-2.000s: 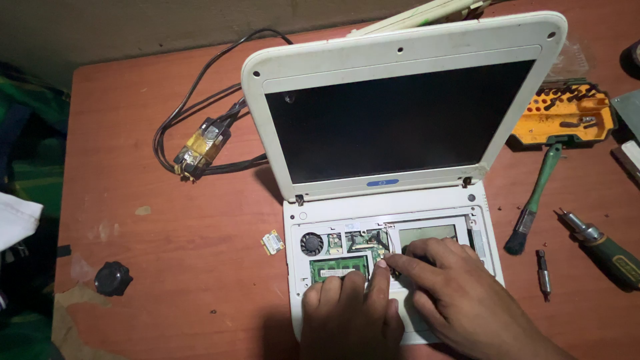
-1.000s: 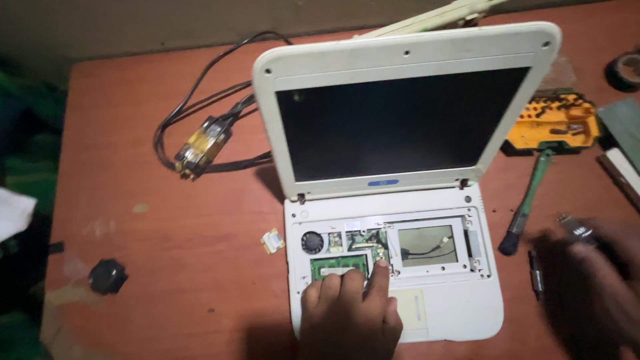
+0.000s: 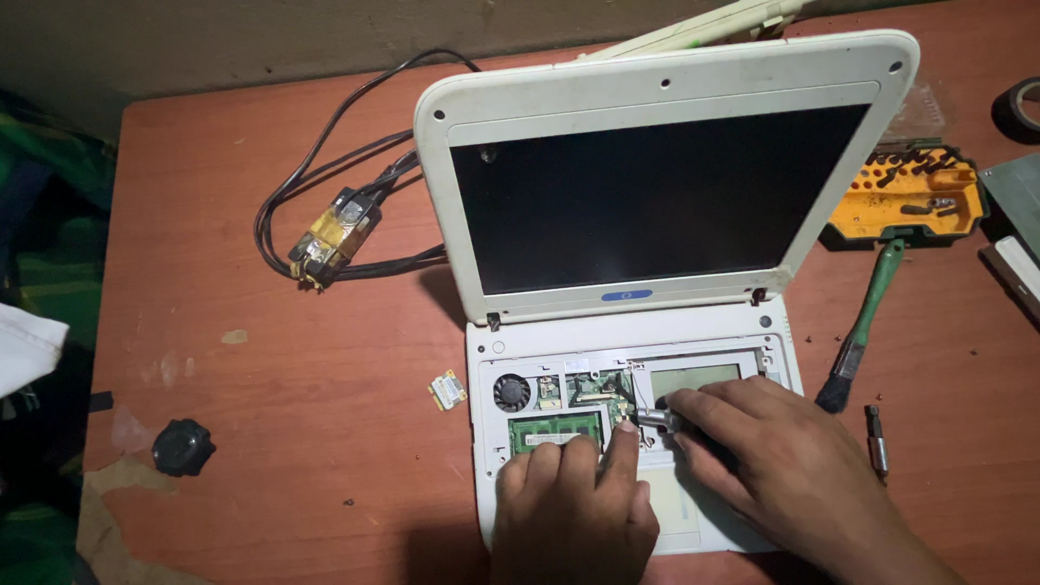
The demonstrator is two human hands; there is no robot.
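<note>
A white laptop [image 3: 634, 307] stands open with its keyboard off, baring a fan [image 3: 512, 393], a green memory module [image 3: 544, 426] and part of the circuit board [image 3: 603, 390]. My left hand [image 3: 573, 504] lies on the lower left of the base, its index fingertip touching the board edge near a small connector. In my right hand [image 3: 756, 455] is a screwdriver [image 3: 660, 419], mostly hidden by the fingers. Its metal end points left, close beside my left index fingertip. A small wireless card [image 3: 448, 391] rests on the table left of the laptop.
Right of the laptop lie a green-handled brush [image 3: 869, 317], a screwdriver bit [image 3: 877, 443], a yellow bit case [image 3: 926, 191], black tape [image 3: 1016, 111] and loose screws. A taped adapter with cables [image 3: 335, 236] lies at the back left, a black knob [image 3: 184, 448] at the front left.
My right hand left the laptop, reached to the right side where the screwdriver lay, and is back over the base holding it. My left hand stays at the board.
</note>
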